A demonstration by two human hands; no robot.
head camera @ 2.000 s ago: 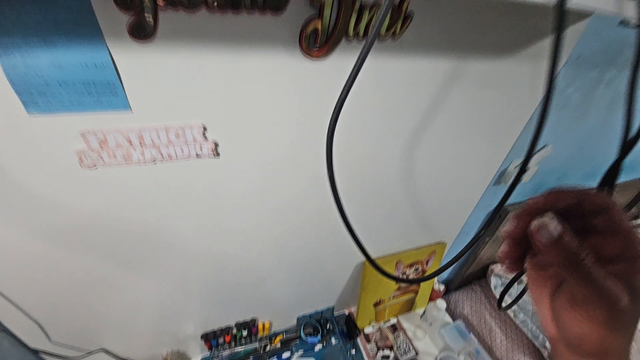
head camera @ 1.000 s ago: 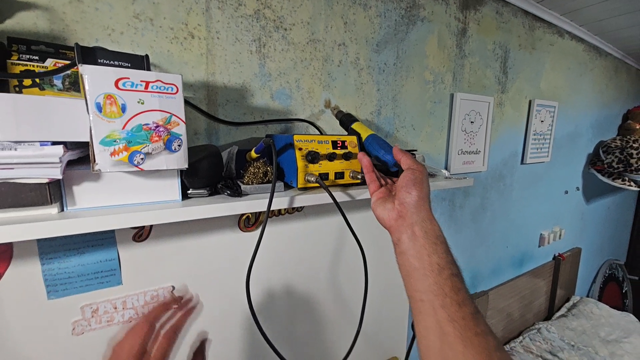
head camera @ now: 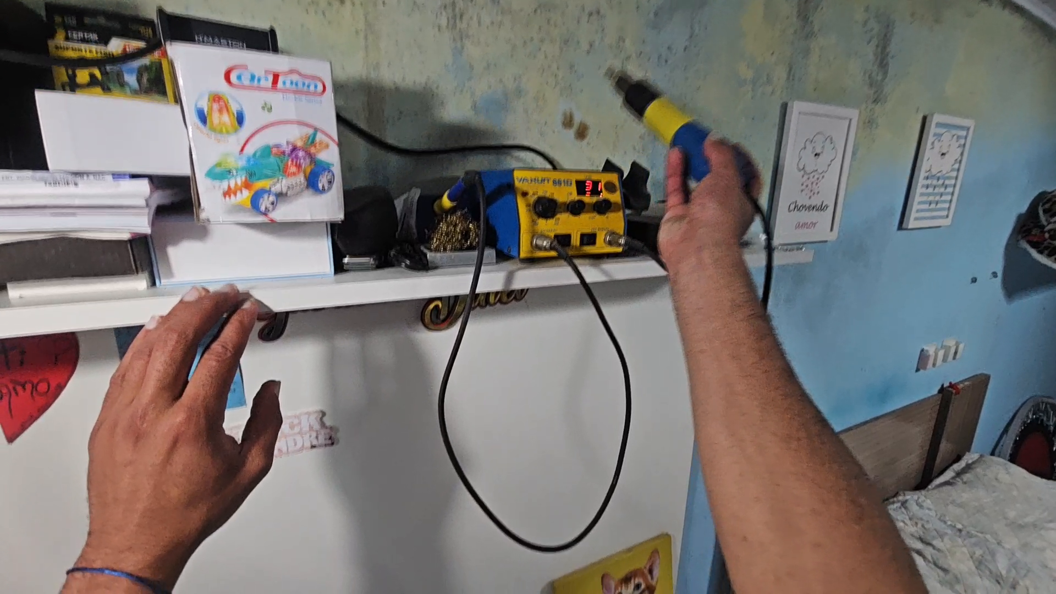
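My right hand (head camera: 711, 202) grips the blue-and-yellow handle of a hot-air gun (head camera: 672, 122), its metal nozzle pointing up and left, above the shelf. Left of it, a yellow-and-blue soldering station (head camera: 569, 206) with a lit red display stands on the white shelf (head camera: 396, 285). A black cable (head camera: 627, 396) hangs in a loop below the station. Brass wool (head camera: 454, 233) sits in a holder beside the station, near another blue-and-yellow handle. My left hand (head camera: 177, 421), fingers apart and holding nothing, is raised in front of the shelf's left part.
A toy car box (head camera: 268, 136), papers (head camera: 74, 202) and further boxes stack up at the shelf's left. Two framed pictures (head camera: 815, 173) hang on the wall at right. A bed with rumpled covers (head camera: 982, 520) is at lower right, and a yellow picture (head camera: 619, 569) at the bottom.
The view has risen from the area below the shelf. Since one second ago, the hot-air gun has moved up and right in my right hand, and my left hand has risen towards the shelf.
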